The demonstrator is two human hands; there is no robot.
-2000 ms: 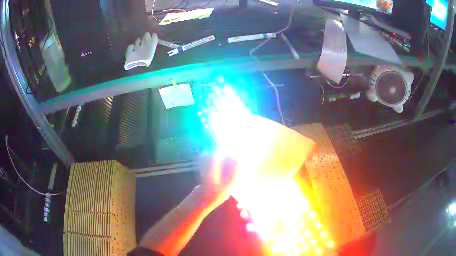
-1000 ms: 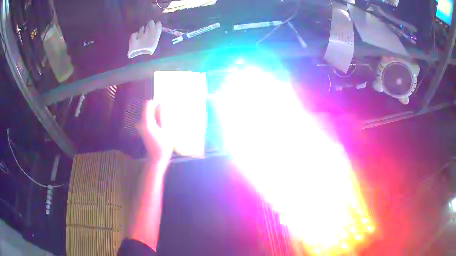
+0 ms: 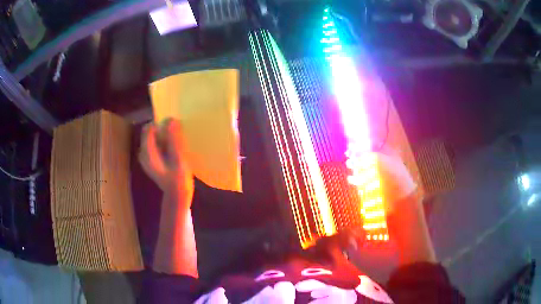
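My left hand (image 3: 166,148), bare, holds a plain yellow sheet (image 3: 204,124) by its lower left edge, left of the boards. My right hand (image 3: 394,178), in a pale glove, is at the lower right side of a lit LED board (image 3: 350,113) and seems to hold it tilted on edge; its fingertips are lost in glare. The board glows cyan at the top, white and pink in the middle and orange-red at the bottom. Several boards standing on edge (image 3: 290,136) form a row just left of it, their edges lit.
A stack of yellow boards (image 3: 92,190) stands at the left on a brown cardboard box (image 3: 110,288). A small board group (image 3: 436,166) is right of my right hand. A metal rail (image 3: 89,29) crosses the upper left. A round fan-like unit (image 3: 454,21) and a white paper (image 3: 173,18) are at the back.
The view has tilted down. The lit board has turned more on edge, with less glare. My left hand and sheet are clear of it on the left. My right hand now shows.
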